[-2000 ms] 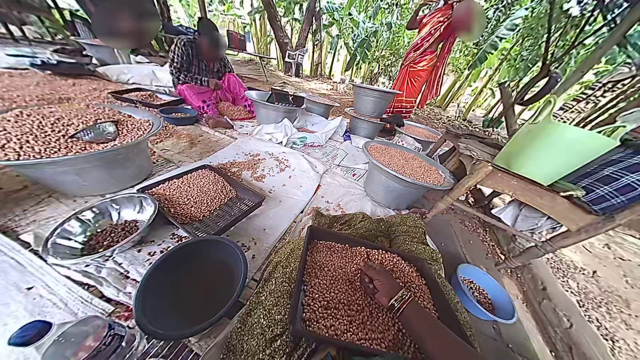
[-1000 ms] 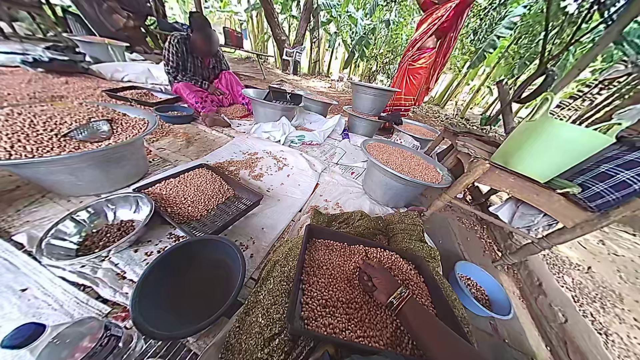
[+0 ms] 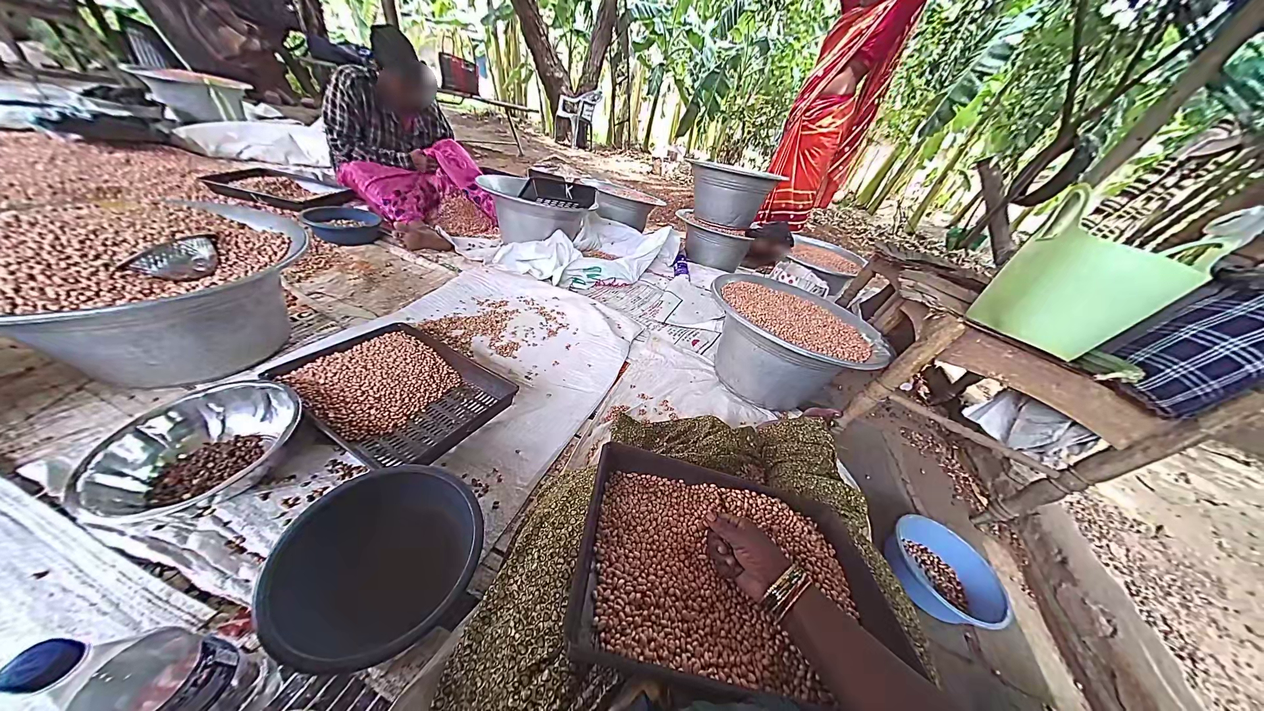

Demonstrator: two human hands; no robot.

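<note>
A dark plastic tray (image 3: 585,583) full of pinkish-brown nuts or seeds (image 3: 681,583) rests on the patterned cloth over my lap. My right hand (image 3: 743,556), with bangles at the wrist, lies on the nuts in the tray's right half. Its fingers are curled down among them; whether it grips any is hidden. My left hand is not in view. An empty-looking dark basin (image 3: 367,568) stands left of the tray, and a blue bowl (image 3: 992,592) with some nuts stands to its right.
A slotted tray (image 3: 444,420) of nuts, a steel bowl (image 3: 109,474) and a large metal basin (image 3: 178,326) lie left. Ahead is a metal tub (image 3: 770,365) of nuts. A wooden bench (image 3: 1047,380) with a green basket (image 3: 1086,286) stands right. A seated person (image 3: 395,138) and a standing person (image 3: 829,118) are beyond.
The standing person in red has shifted a little at the back right. My right hand stays over the nuts in the tray, with only slight movement.
</note>
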